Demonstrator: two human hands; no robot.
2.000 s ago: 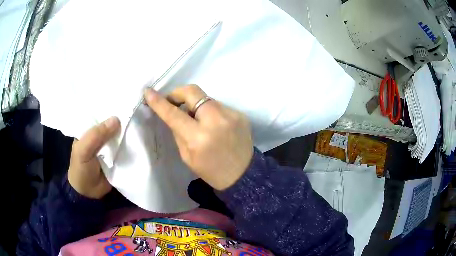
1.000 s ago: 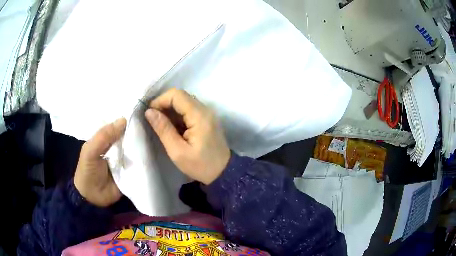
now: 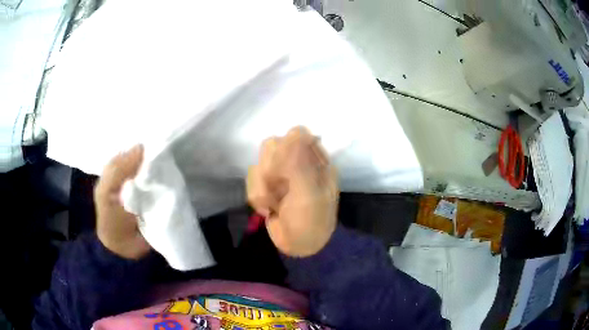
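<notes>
A large white cloth panel (image 3: 349, 116) spreads over the table, with a long fold running diagonally down its middle. Its near end hangs bunched over the front edge. My left hand (image 3: 123, 203) is at the panel's lower left, thumb on top, pinching the bunched cloth. My right hand (image 3: 297, 190) is blurred and curled closed, over the panel's front edge right of the fold. A small red piece, seemingly the handle of a seam ripper (image 3: 254, 223), sticks out under the palm; its tip cannot be made out.
The white sewing machine (image 3: 510, 61) stands at the upper right. Red-handled scissors (image 3: 511, 156) lie near it, left of a stack of white cut pieces (image 3: 554, 174). Below are a brown-orange taped package (image 3: 475, 222), white panels (image 3: 452, 274) and a printed sheet (image 3: 535, 293).
My right hand has moved away from the fold to the right, and the red piece now shows. The panel's right part has shifted left; its near end is more bunched. My left hand still holds it.
</notes>
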